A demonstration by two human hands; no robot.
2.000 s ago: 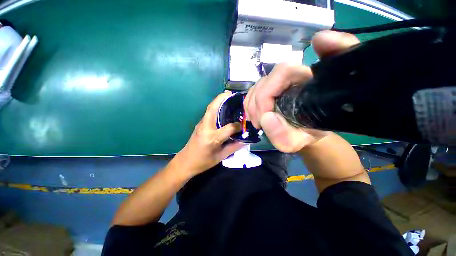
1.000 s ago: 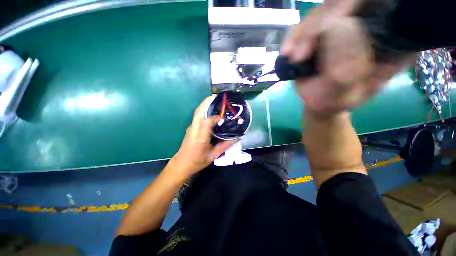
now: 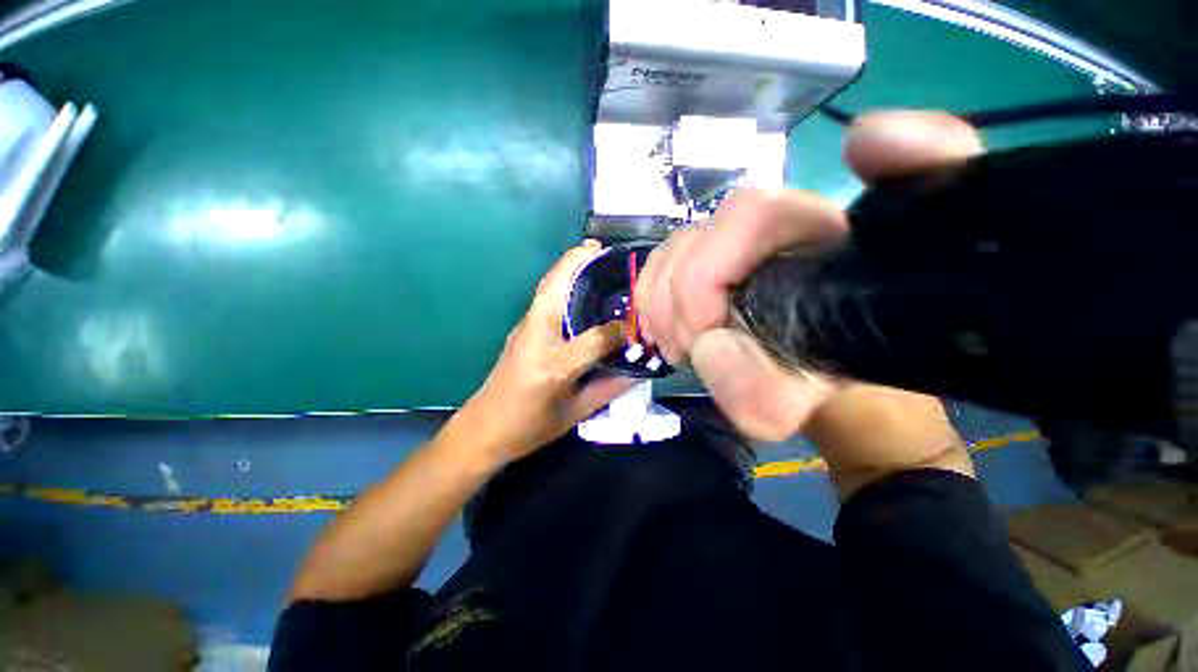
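Observation:
My left hand [image 3: 532,361] holds the round device housing [image 3: 599,297] at the bench's front edge, its black open interior facing up. Red lead wires [image 3: 633,282] with tiny white connectors [image 3: 645,356] show inside. A white bracket or base [image 3: 629,418] sits below the housing. My right hand [image 3: 749,295] is closed around the front of the black electric screwdriver [image 3: 998,282], which looks huge near the lens. My fingers cover the housing's right side and hide the screwdriver's tip, so contact with a screw cannot be seen.
The silver-grey screw feeder [image 3: 729,72] stands on the green bench [image 3: 329,171] just behind the housing. A white unit [image 3: 40,158] lies at the far left. A dark cable runs at the upper right. Cardboard [image 3: 1084,536] lies on the floor at the lower right.
One second ago my right hand held the screwdriver at the feeder's front; now it is over the housing's right side. The housing shows slightly further right, and the view has shifted.

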